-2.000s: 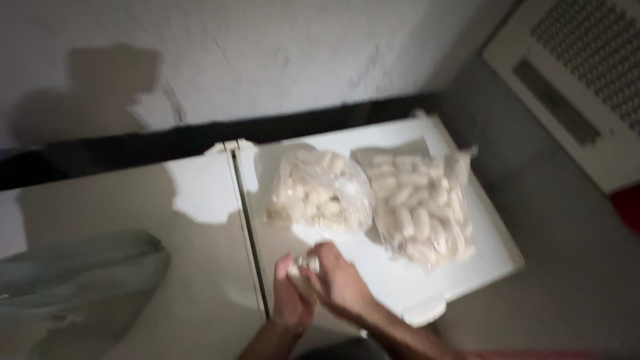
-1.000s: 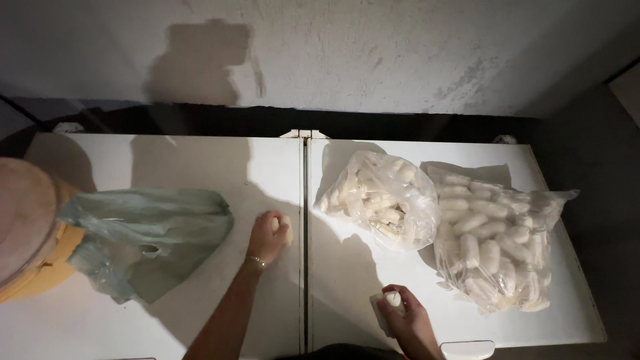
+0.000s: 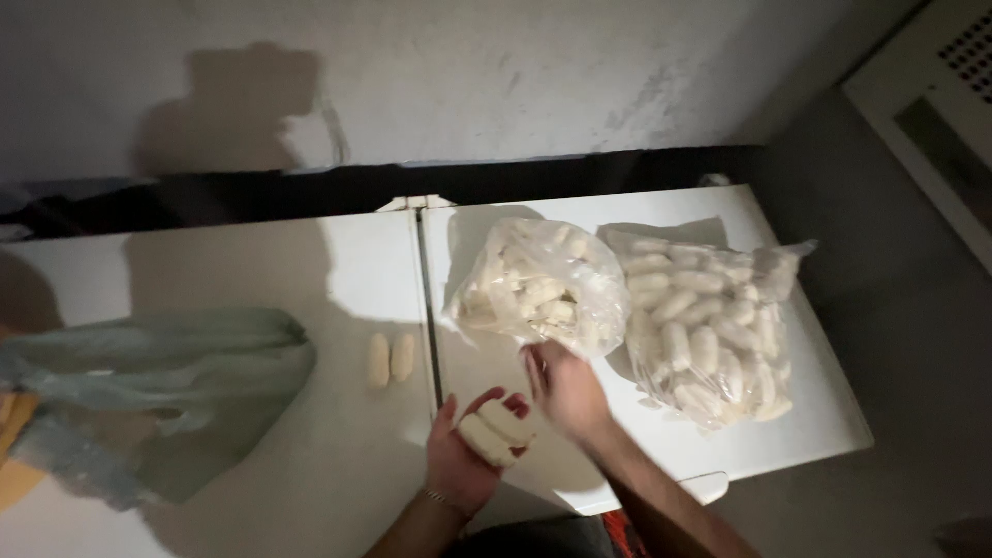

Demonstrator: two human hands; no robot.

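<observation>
My left hand (image 3: 465, 461), palm up with a bracelet at the wrist, holds pale cylindrical food pieces (image 3: 496, 432) side by side. Just right of and above it, my right hand (image 3: 562, 387) is at the lower edge of a clear plastic bag (image 3: 542, 287) of similar pieces, its fingers blurred; whether it holds anything is hidden. Two more pale cylindrical pieces (image 3: 390, 359) lie parallel on the left white lid, near the seam. A second, fuller clear bag (image 3: 701, 325) of such pieces lies to the right.
Both bags rest on the right white lid (image 3: 806, 434), which has a handle (image 3: 705, 487) at its front edge. A greenish plastic bag (image 3: 178, 387) lies on the left lid (image 3: 364, 271). A wall (image 3: 480, 85) runs behind, and a vented white appliance (image 3: 930, 116) stands upper right.
Two pieces now lie on the left lid, where my left hand was one second ago. That hand has moved right, toward my right hand, which has moved up to the open-looking bag. The view has shifted.
</observation>
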